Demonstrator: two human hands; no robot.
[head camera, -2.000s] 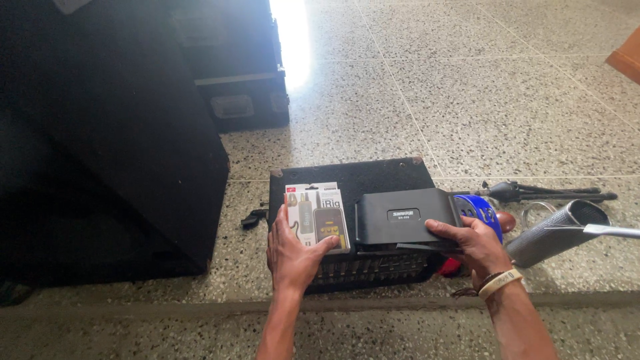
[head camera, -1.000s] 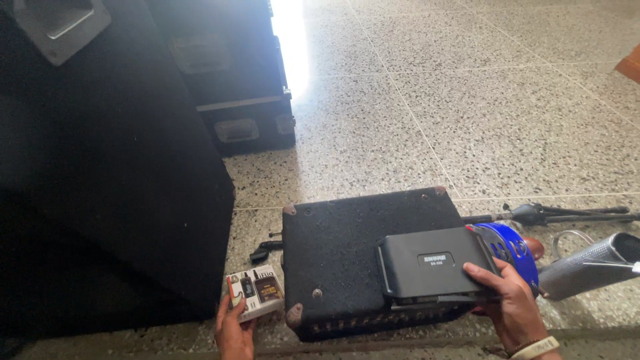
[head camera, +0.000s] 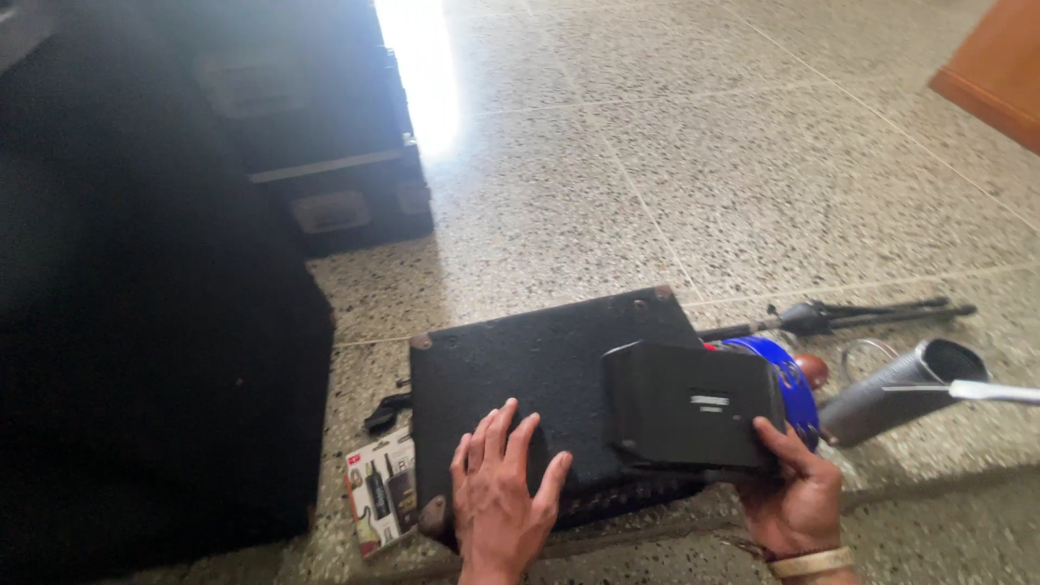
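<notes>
My right hand (head camera: 792, 496) grips the near right corner of a flat black Shure case (head camera: 691, 406), thumb on top and fingers underneath, over the right part of a black amplifier or speaker cabinet (head camera: 536, 357). Above the cabinet's near left part is my left hand (head camera: 504, 487), palm down with fingers spread and nothing held; whether it touches the surface I cannot tell. A boxed iRig adapter (head camera: 382, 491) lies on the floor against the cabinet's left side, partly hidden by it.
Large black cabinets (head camera: 162, 325) and a black case with recessed handles (head camera: 349, 203) stand left. Right of the small cabinet are a blue round object (head camera: 784, 374), a folded black stand (head camera: 812, 317), a ridged metal cylinder (head camera: 886, 398) and a brown-red rounded thing (head camera: 811, 370). Brown furniture (head camera: 995, 73) stands far right.
My left hand held the iRig box over the cabinet, then beside its left side; it has let the box go and moved right, over the cabinet. My right hand still holds the black case.
</notes>
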